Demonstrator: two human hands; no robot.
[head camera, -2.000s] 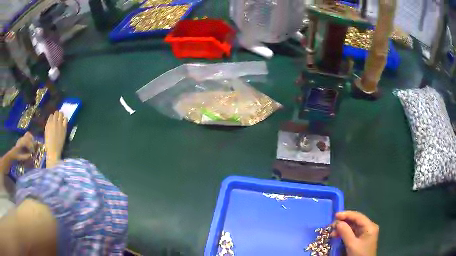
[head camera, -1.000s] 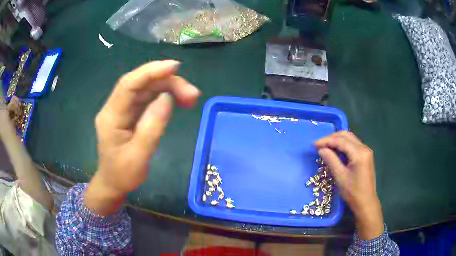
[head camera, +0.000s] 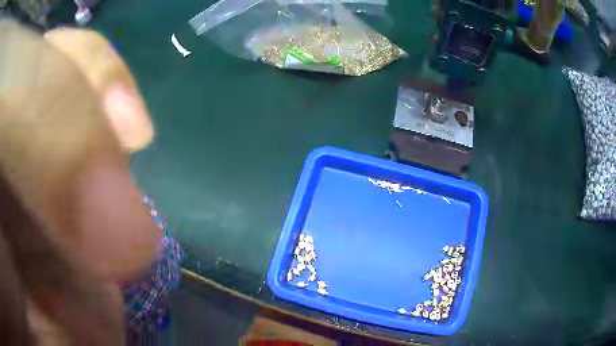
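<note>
A shallow blue tray (head camera: 481, 230) lies at the bench's near edge. Small brass-coloured metal parts (head camera: 446, 284) are heaped in its right corner, and a looser group of paler metal parts (head camera: 305, 260) lies in its left corner. Thin white pins (head camera: 392, 186) lie along its far edge. The grey press fixture (head camera: 435, 121) stands just beyond the tray. My left hand (head camera: 81, 155) is very close to the camera at the left, large and blurred, with its fingers cut off or overlapping; whether it holds anything cannot be told. My right hand is not in view.
A zip-lock bag of gold parts (head camera: 331, 51) lies beyond the tray. The dark press column (head camera: 466, 44) stands behind the fixture. A speckled bulk bag (head camera: 601, 149) lies at the right edge. A small white strip (head camera: 180, 45) lies at the upper left.
My left hand has come up close to the camera at the left. My right hand has left the picture from the tray's right side. The view has shifted, and the tray appears lower and tilted.
</note>
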